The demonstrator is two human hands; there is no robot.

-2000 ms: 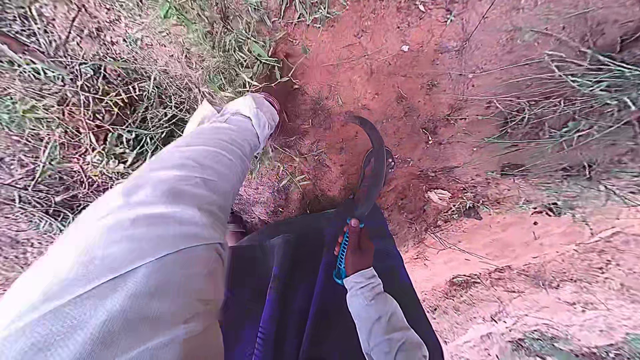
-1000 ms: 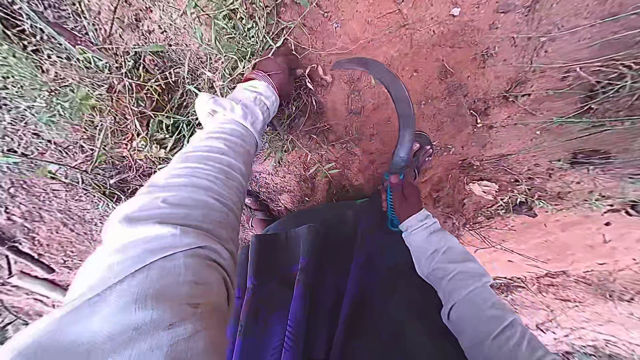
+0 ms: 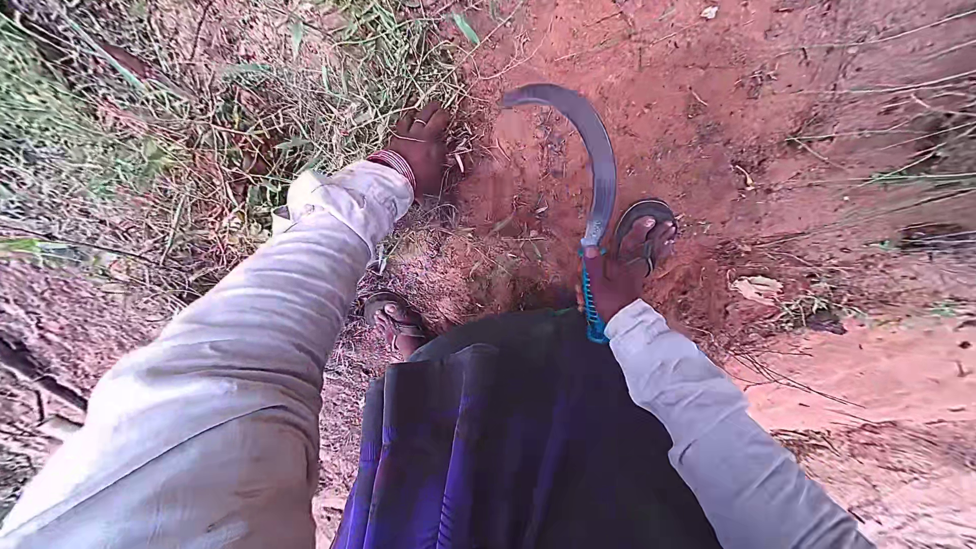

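My right hand [image 3: 614, 282] is closed around the blue-green handle of a sickle [image 3: 598, 168]. The curved metal blade points up and hooks over to the left above bare red soil. My left hand [image 3: 423, 145], with bangles at the wrist, reaches into the edge of a patch of grass [image 3: 358, 84]. Its fingers are partly bent over the stems; whether they grip any cannot be told. A dark skirt [image 3: 534, 427] covers my legs below the hands.
My sandalled feet stand on the soil, one [image 3: 646, 232] beside the sickle handle, the other [image 3: 396, 324] left of the skirt. Thin grass stalks [image 3: 900, 145] lie at the right. A dry leaf [image 3: 757, 288] is on the ground. A dark stick [image 3: 38, 374] lies at the left edge.
Since two seconds ago, the sickle in my right hand has moved right, away from my left hand. My left hand, mostly hidden by the sleeve then, now shows at the grass.
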